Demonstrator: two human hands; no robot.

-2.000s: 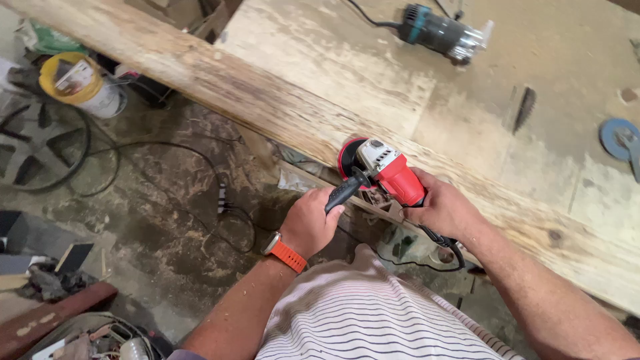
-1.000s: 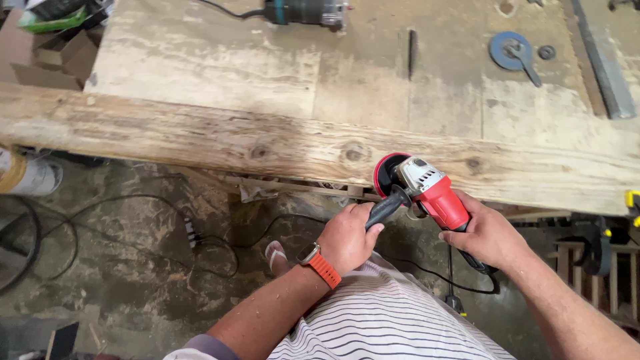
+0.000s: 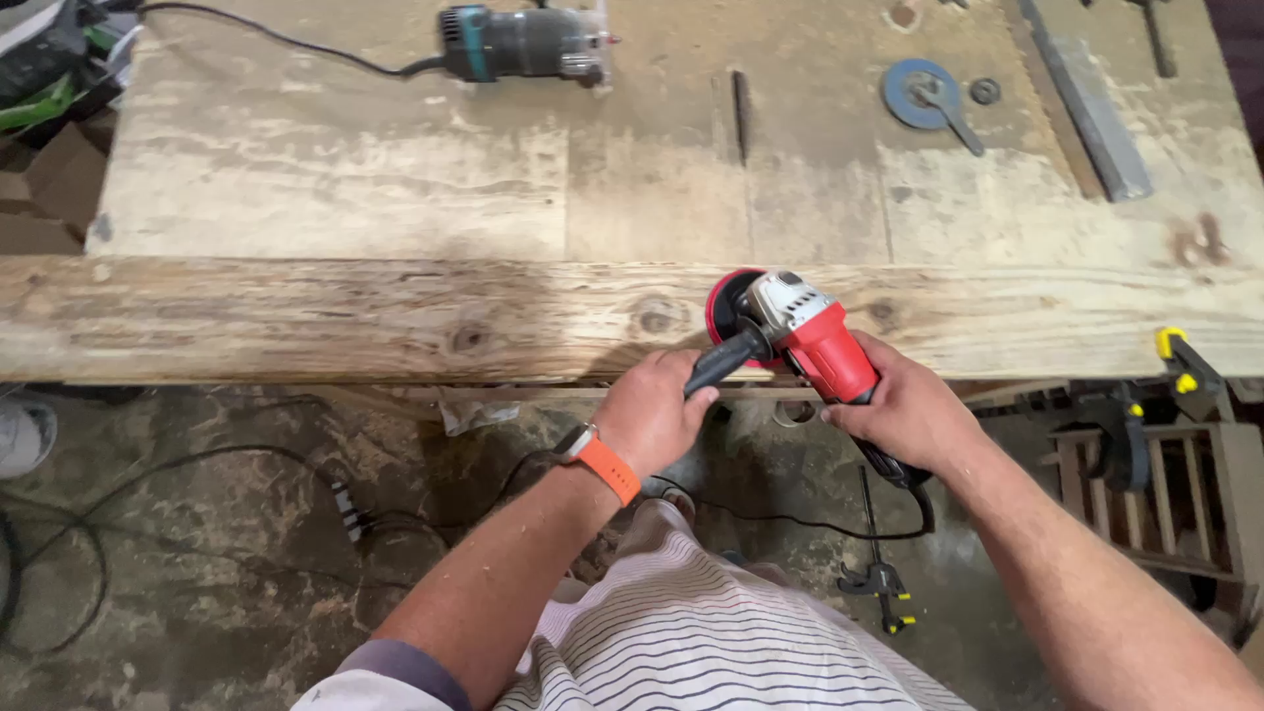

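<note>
A red angle grinder [image 3: 828, 354] with a silver gear head and a round disc or pad rests at a wooden board [image 3: 385, 311] along the workbench's near edge. My left hand [image 3: 654, 407], below an orange-strapped watch [image 3: 604, 468], grips the black side handle [image 3: 729, 361]. Around the rear of the red body is my right hand [image 3: 907, 405]. The disc's edge shows over the board near a knot; whether it touches the wood cannot be told. From the grinder's tail a black cord [image 3: 923, 513] curves down and left.
On the bench [image 3: 652, 188] lie a trim router [image 3: 523, 44], a dark thin blade [image 3: 740, 117], a blue disc [image 3: 920, 94] with a wrench on it and a metal bar [image 3: 1091, 104]. Bar clamps [image 3: 1126, 425] hang at right; another clamp [image 3: 877, 583] is below. Cords cross the floor.
The view has swung and shifted right along the board. Both hands keep hold of the grinder, which now sits further right along the board than two seconds ago.
</note>
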